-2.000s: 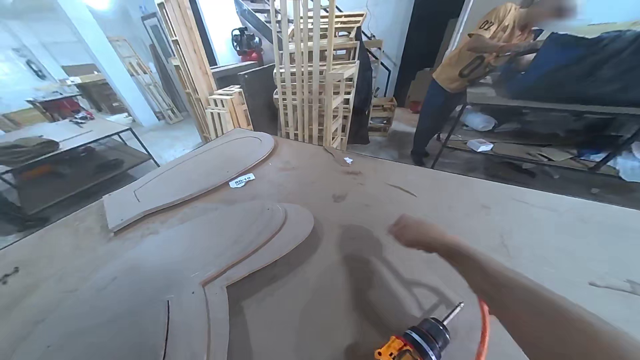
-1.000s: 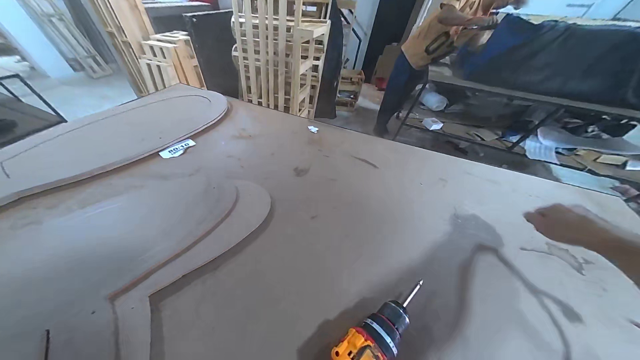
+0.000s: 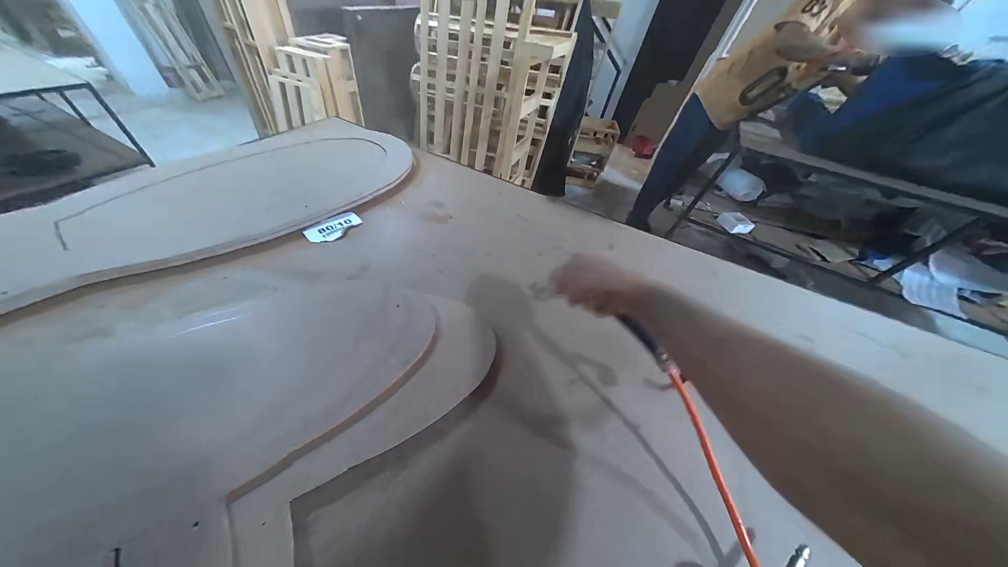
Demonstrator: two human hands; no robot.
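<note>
My right hand point(image 3: 594, 285) is closed around a dark tool handle or hose end point(image 3: 642, 335), with an orange air hose point(image 3: 713, 461) running from it down to the bottom edge. Below the forearm a small metal tip point(image 3: 798, 555) pokes into view; the body it belongs to is cut off. To the left of the hand lies a curved wooden board panel point(image 3: 315, 378) with a stepped rounded edge, flat on the large worktable point(image 3: 520, 228). Behind it is a second rounded panel point(image 3: 260, 185) with a pencilled outline. My left hand is out of view.
A printed paper label point(image 3: 332, 227) lies beside the rear panel. Wooden pallets or frames point(image 3: 488, 87) stand past the table's far edge. At the back right, a person point(image 3: 756, 87) works at a metal-framed bench point(image 3: 874, 185) with items on its lower shelf. Another table point(image 3: 47, 87) is at left.
The orange-and-black power drill seen on the table earlier is out of view, apart from possibly its tip. My right hand, away at the right one second ago, is now nearer the panels with the hose.
</note>
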